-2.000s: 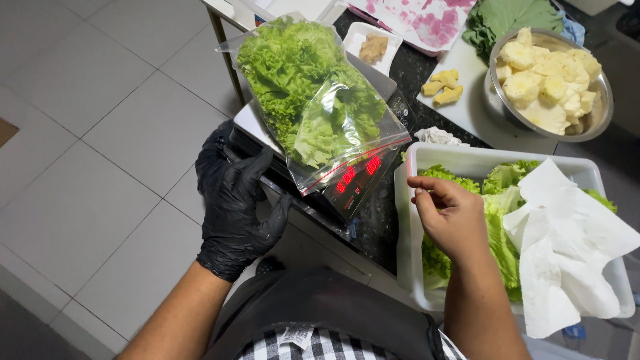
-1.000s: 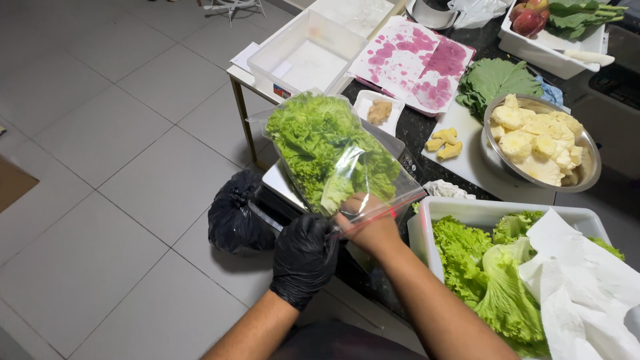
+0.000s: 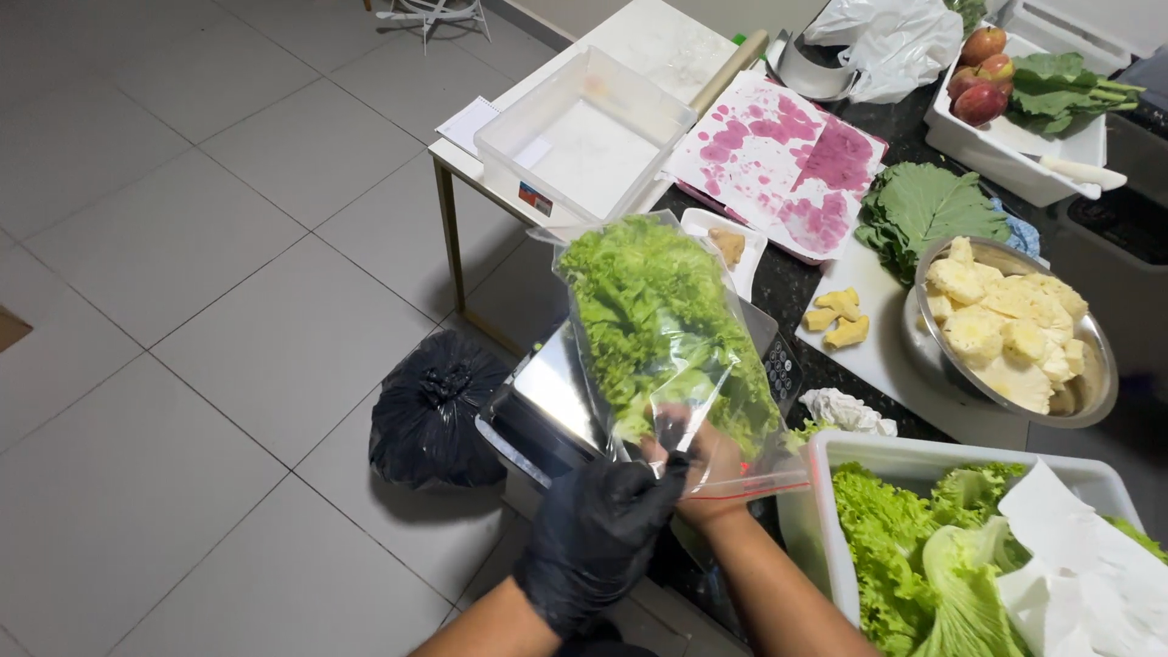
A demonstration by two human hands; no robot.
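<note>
A clear zip bag (image 3: 721, 365) full of curly green lettuce (image 3: 639, 310) lies over a digital kitchen scale (image 3: 557, 383). My left hand (image 3: 598, 529), in a black glove, grips the bag's plastic near its mouth. My bare right hand (image 3: 703, 461) is inside the bag's opening, against the lettuce; its fingers are partly hidden by plastic and leaves, so its hold is unclear. The red zip strip runs across my right wrist. To the right, a white plastic tub (image 3: 826, 529) holds more lettuce leaves (image 3: 967, 575) and white paper towel (image 3: 1086, 557).
A steel bowl (image 3: 1100, 365) of pale yellow chunks and ginger pieces (image 3: 844, 319) share a white board. Beyond are a pink-stained paper (image 3: 776, 155), a clear plastic box (image 3: 584, 137), a kale leaf (image 3: 931, 210) and a tray of red fruit (image 3: 931, 119). A black bag (image 3: 438, 411) rests on the floor.
My right hand has moved from beside the tub into the bag. My left hand has gone from the scale's left side to the bag's mouth. The view has shifted.
</note>
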